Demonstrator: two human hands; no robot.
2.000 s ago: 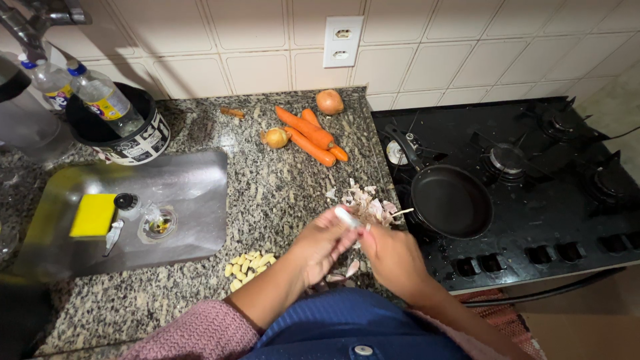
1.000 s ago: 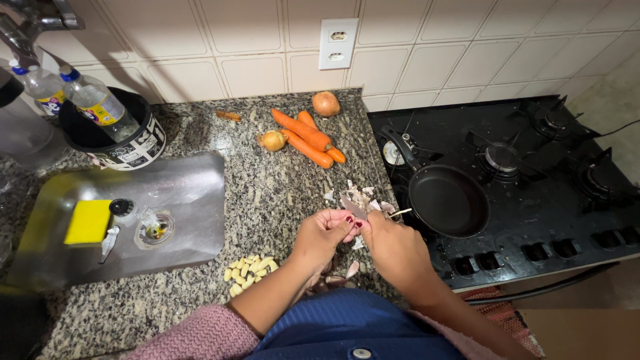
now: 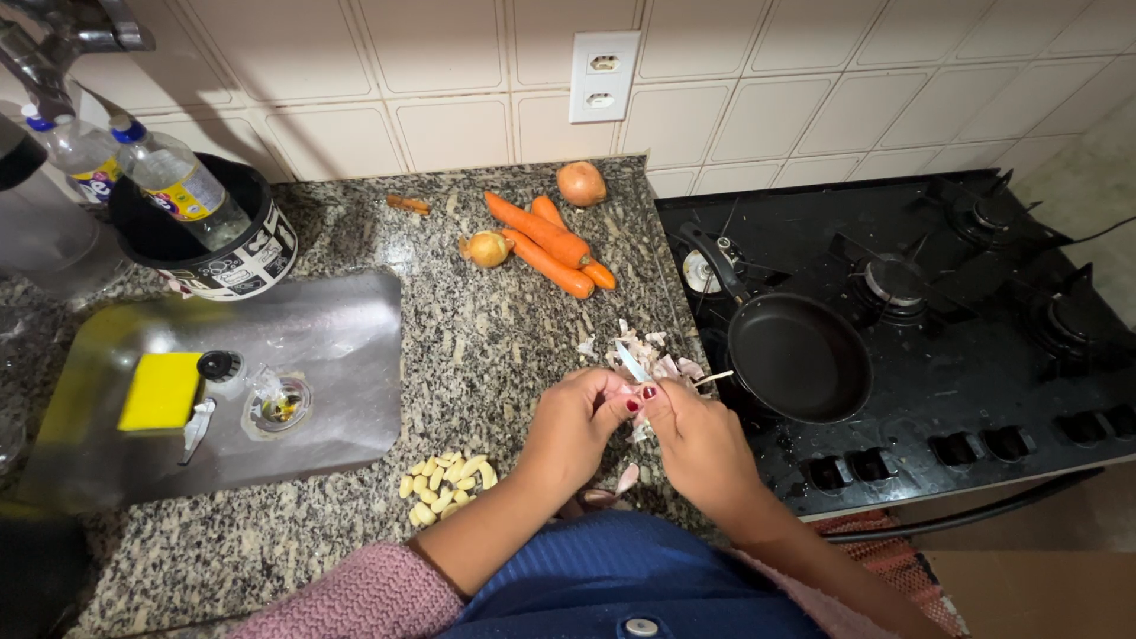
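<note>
My left hand (image 3: 577, 417) pinches a small garlic clove (image 3: 627, 389), mostly hidden by the fingers. Against it, my right hand (image 3: 701, 435) grips a small knife whose blade (image 3: 632, 362) points up and away; its handle is hidden in the hand. Papery garlic skins (image 3: 666, 355) lie scattered just beyond both hands. Close to my body, unpeeled garlic cloves (image 3: 627, 479) rest on the granite counter, partly covered by my wrists. Peeled garlic cloves (image 3: 448, 484) form a pile left of my left forearm.
Carrots (image 3: 541, 235) and two onions (image 3: 581, 184) lie at the back of the counter. On the left is a steel sink (image 3: 355, 355) with a yellow sponge (image 3: 160, 390); behind it, a black bucket (image 3: 240, 266) holds a bottle. A frying pan (image 3: 799, 355) sits on the black cooktop (image 3: 932, 390) at right.
The knife blade, low and sideways between the fingers one second ago, now points up and away. Both hands remain together over the same part of the counter.
</note>
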